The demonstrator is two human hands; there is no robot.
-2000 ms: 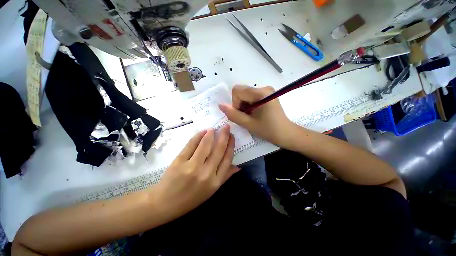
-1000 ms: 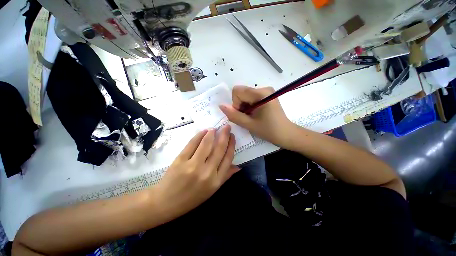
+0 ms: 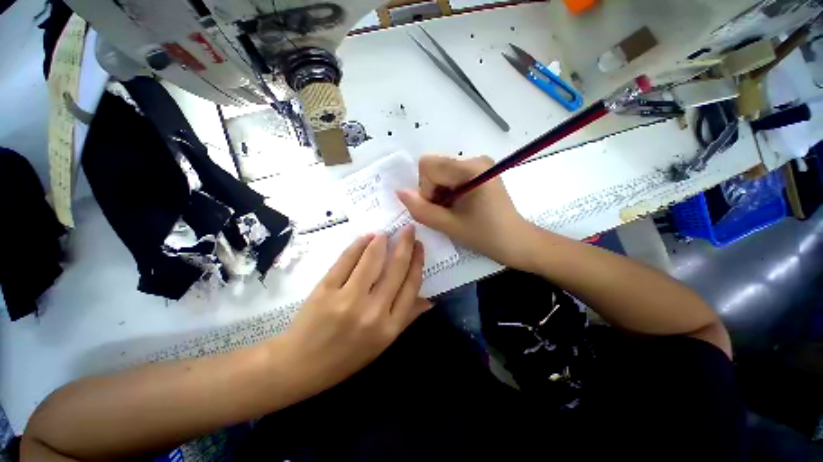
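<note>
A small white paper slip [image 3: 377, 191] with faint handwritten lines lies on the white table in front of the needle area. My right hand [image 3: 467, 206] grips a long dark red and black pen [image 3: 541, 143] with a silvery, red-tipped end; its writing tip is hidden by my fingers over the slip. My left hand [image 3: 356, 302] lies flat, fingers on the slip's lower left part, and grips nothing.
The sewing machine head [image 3: 217, 45] stands at upper left. Black pieces with patterned parts [image 3: 135, 180] lie left. Tweezers [image 3: 462, 79] and blue-handled snips [image 3: 544, 77] lie behind my right hand. A yellowish tape [image 3: 63, 126] hangs far left. A blue crate [image 3: 744, 212] stands right.
The pen's far end has shifted slightly and its shaft is a little steeper. My left hand has not visibly moved.
</note>
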